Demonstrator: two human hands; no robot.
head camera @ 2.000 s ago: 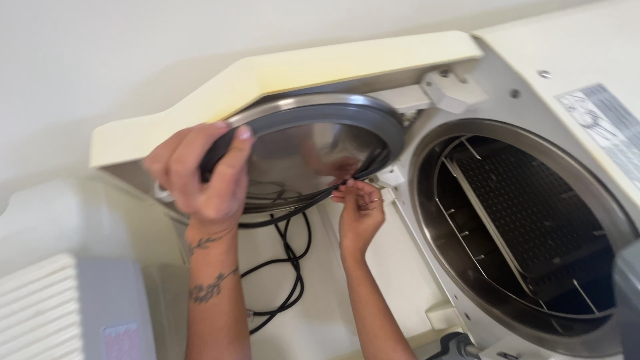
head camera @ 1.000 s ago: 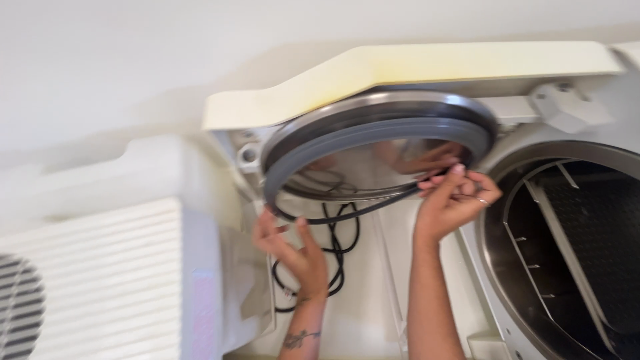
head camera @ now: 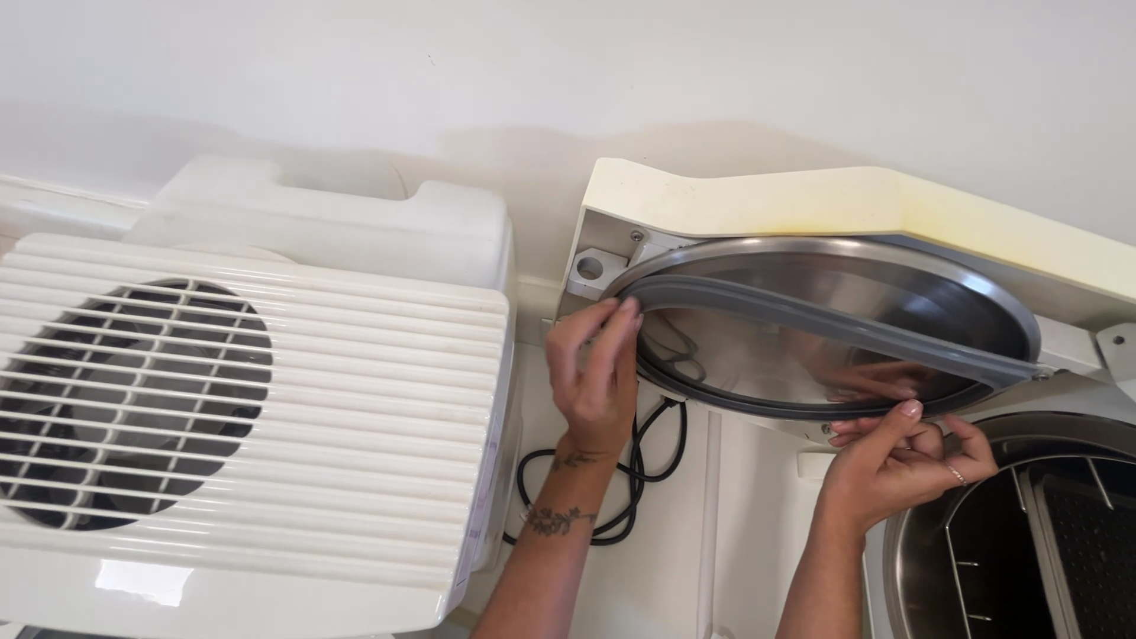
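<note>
A grey rubber door gasket (head camera: 825, 324) hangs partly loose across the round polished metal door (head camera: 763, 364) of a sterilizer-like machine. My left hand (head camera: 596, 368) pinches the gasket at the door's left edge between thumb and fingers. Its lower stretch runs along the bottom rim of the door, where my right hand (head camera: 901, 457) holds its thumb on the edge with the fingers curled below. Whether the right fingers grip the gasket or only press it cannot be told. A cream plastic cover (head camera: 754, 204) backs the open door.
The round chamber opening (head camera: 914, 541) with a wire rack and perforated tray (head camera: 1092, 550) lies at the lower right. A white appliance with a slatted grille (head camera: 382, 417) and a translucent plastic container (head camera: 355, 240) fill the left. A black cable (head camera: 632, 484) lies looped below the door.
The gasket's upper stretch has come away from the door's rim and now crosses its face. My left hand has closed on the gasket at the left edge. The view has swung left.
</note>
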